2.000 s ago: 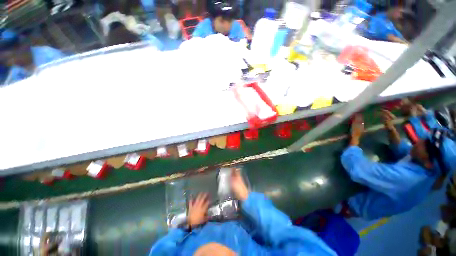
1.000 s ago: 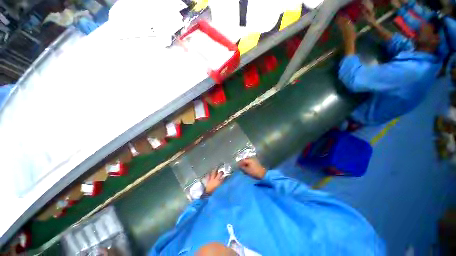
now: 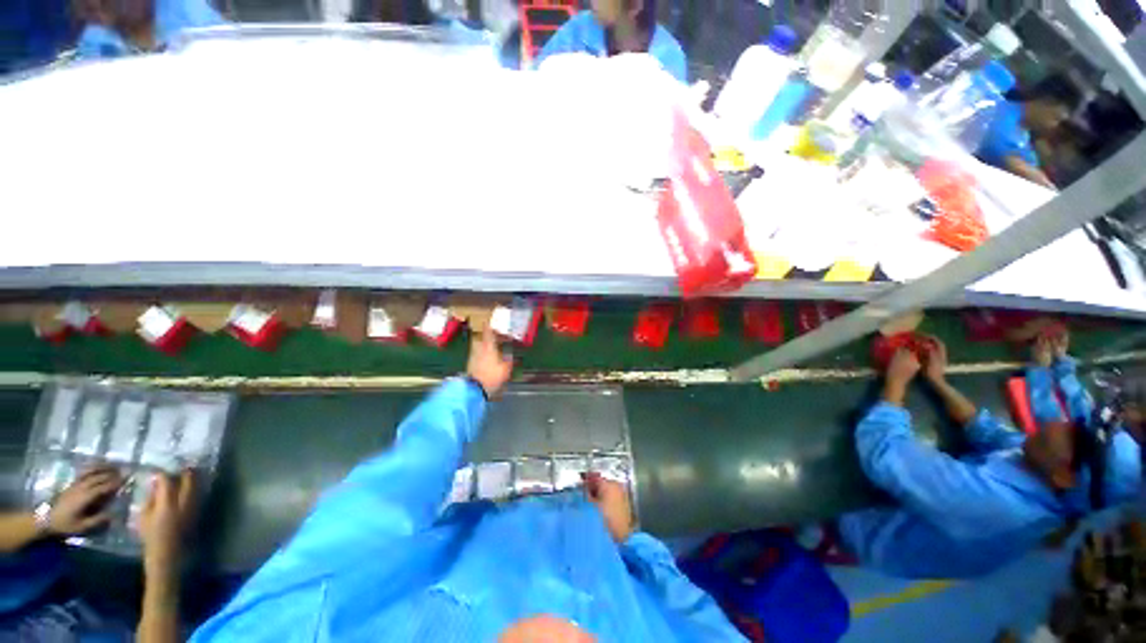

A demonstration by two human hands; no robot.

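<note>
A clear blister tray (image 3: 549,427) lies on the dark green bench in front of me. Its far row looks empty, and whitish wrapped units (image 3: 534,475) sit in its near row. My left hand (image 3: 490,362) reaches over the belt rail to a small red and white box (image 3: 513,322); its fingertips are at the box's near left side, and their grip is unclear. My right hand (image 3: 611,504) is at the tray's near right corner with fingers bent; whether it grips anything is hidden.
Small red boxes (image 3: 652,324) with brown flaps line the green belt. A larger red box (image 3: 706,232) lies on the white surface. A filled tray (image 3: 132,433) with another person's hands is at left. A slanted grey pole (image 3: 917,258) crosses the right side, near another worker.
My left hand has left the tray's near row and reached forward to the boxes. My right hand stays by the tray's right part. The view has turned, and the large red box now appears tipped up.
</note>
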